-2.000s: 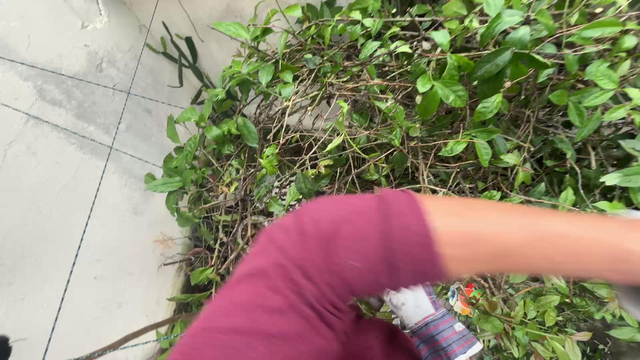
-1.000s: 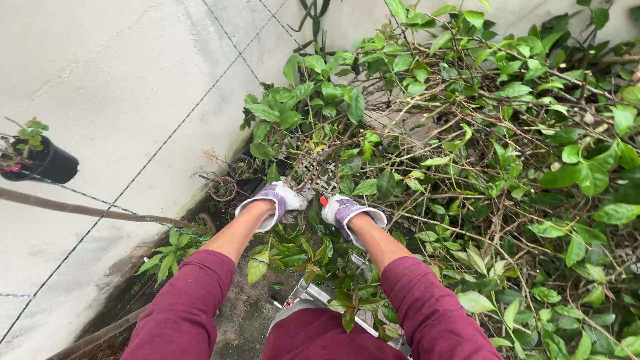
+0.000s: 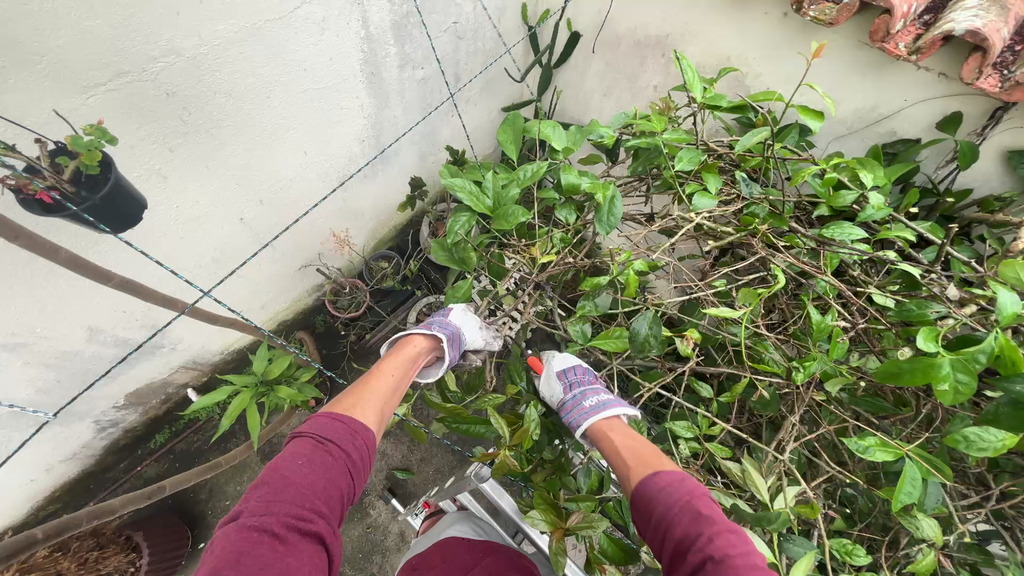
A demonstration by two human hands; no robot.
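My right hand (image 3: 566,384), in a white and purple striped work glove, is closed on a red-handled cutting tool (image 3: 534,364), probably pruning shears; leaves and stems hide much of it. To its left, my left hand (image 3: 468,330), gloved alike, is at the stems near the lower left side of a leafy climbing plant (image 3: 720,240). Its fingertips are partly hidden, and I cannot tell whether it grips a stem. Thin bare twigs and green leaves surround both hands.
An aluminium ladder (image 3: 492,504) stands right below me. Thin cords (image 3: 264,240) cross on the left before a pale wall (image 3: 200,96). A black hanging pot (image 3: 96,196), small floor pots (image 3: 347,298) and a curved brown trunk or pipe (image 3: 128,280) are left. Roof tiles (image 3: 952,40) jut in top right.
Two seconds ago an arm reached right across the plant; by one second ago both gloved hands were together at the stems, where they remain. The view has shifted widely.
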